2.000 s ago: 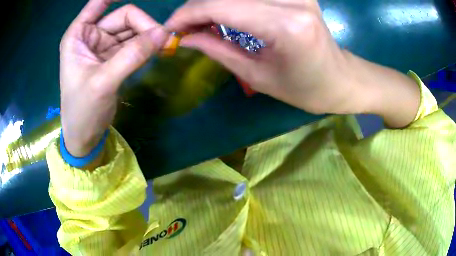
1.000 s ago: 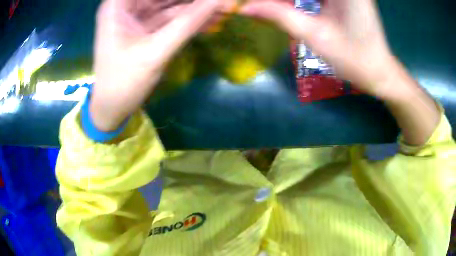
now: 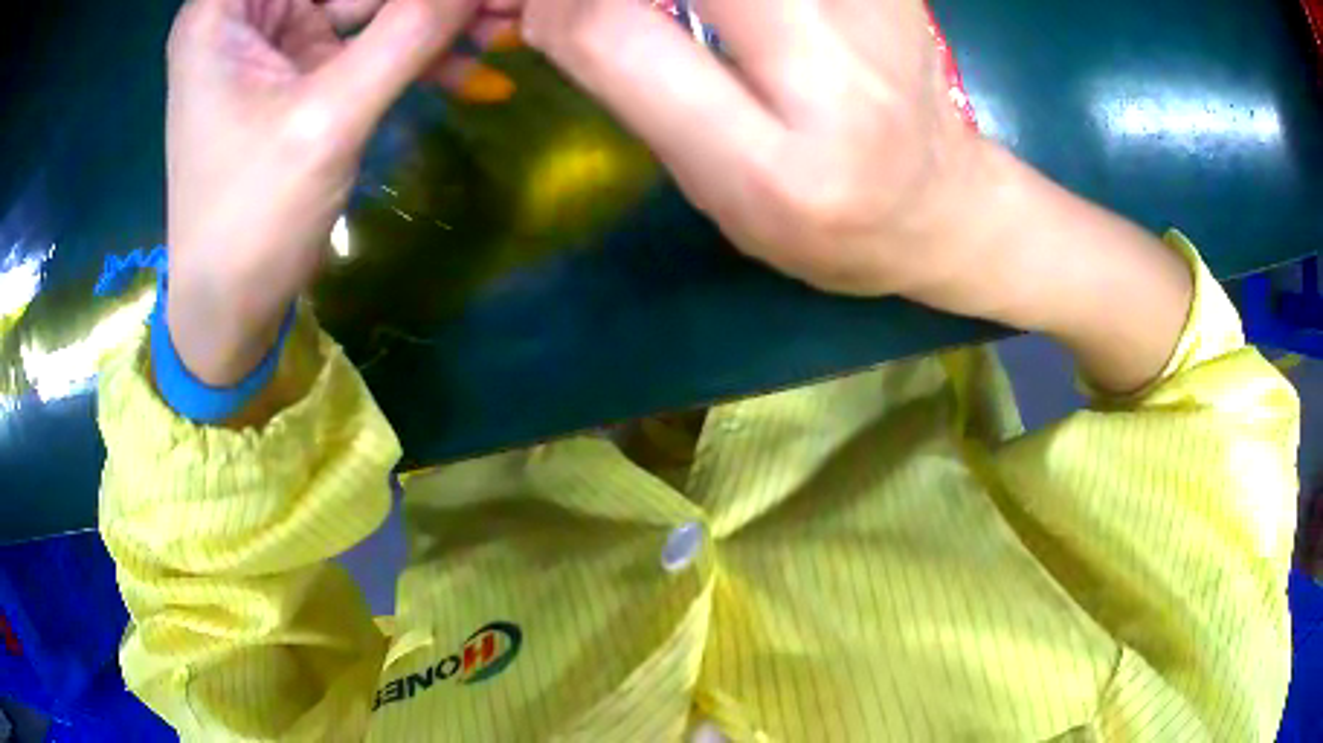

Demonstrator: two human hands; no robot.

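My left hand [image 3: 269,160], with a blue wrist band [image 3: 211,380], is at the upper left, fingers curled. My right hand [image 3: 827,160] reaches in from the right. Their fingertips meet near the top edge, partly cut off. Small amber-orange pieces [image 3: 485,83] show at the left fingertips; whether they are tape or finger covers is unclear. What lies between the fingertips is hidden. A red shiny bag edge [image 3: 950,70] shows behind my right hand, with a sliver of something bright between the fingers.
A glossy dark-green bench [image 3: 580,349] carries wide olive-yellow see-through film [image 3: 580,167] below the hands. Glare lies at the left and upper right. Another red edge [image 3: 1310,22] shows at the top right corner. Blue items [image 3: 58,595] are beyond the bench's front edge at lower left.
Since one second ago, both hands have shifted left in view and the red bag is mostly covered. Compared with two seconds ago, the hands sit higher and the board is mostly hidden.
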